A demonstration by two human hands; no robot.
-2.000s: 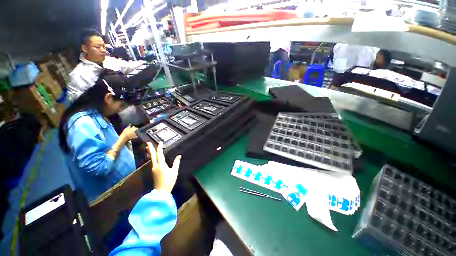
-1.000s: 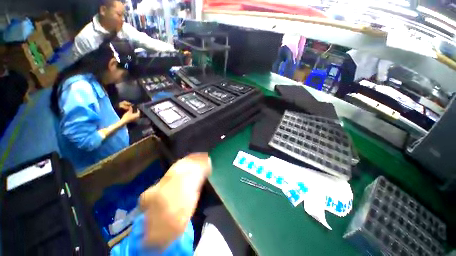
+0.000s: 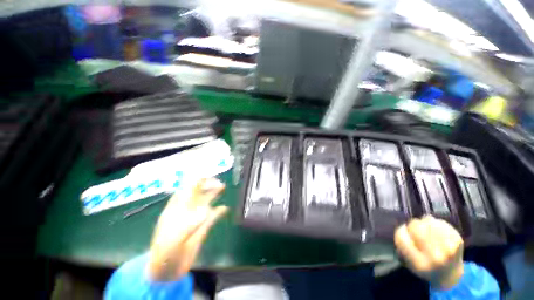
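A long black foam tray (image 3: 301,229) holds several phone bodies (image 3: 324,179) side by side, right of centre; the view is motion-blurred. My left hand (image 3: 186,225) is left of the tray, with its fingers apart and nothing seen in it, over the front of the white liner sheet. My right hand (image 3: 430,249) is curled at the tray's front edge on the right; blur hides whether it grips the edge. The liner sheet (image 3: 134,186) bears blue film pieces. Tweezers (image 3: 143,206) lie in front of it.
A blister tray (image 3: 161,126) sits on black foam behind the liner sheet. A clear tray (image 3: 239,137) shows partly behind the foam tray's left end. Dark foam trays (image 3: 26,152) stand at the far left. A metal post (image 3: 357,73) rises behind the foam tray. The green bench edge runs in front.
The view has swung right, and the neighbouring workers are out of it. The foam tray with phones and my right hand have come into view. My left hand is now over the bench by the liner sheet.
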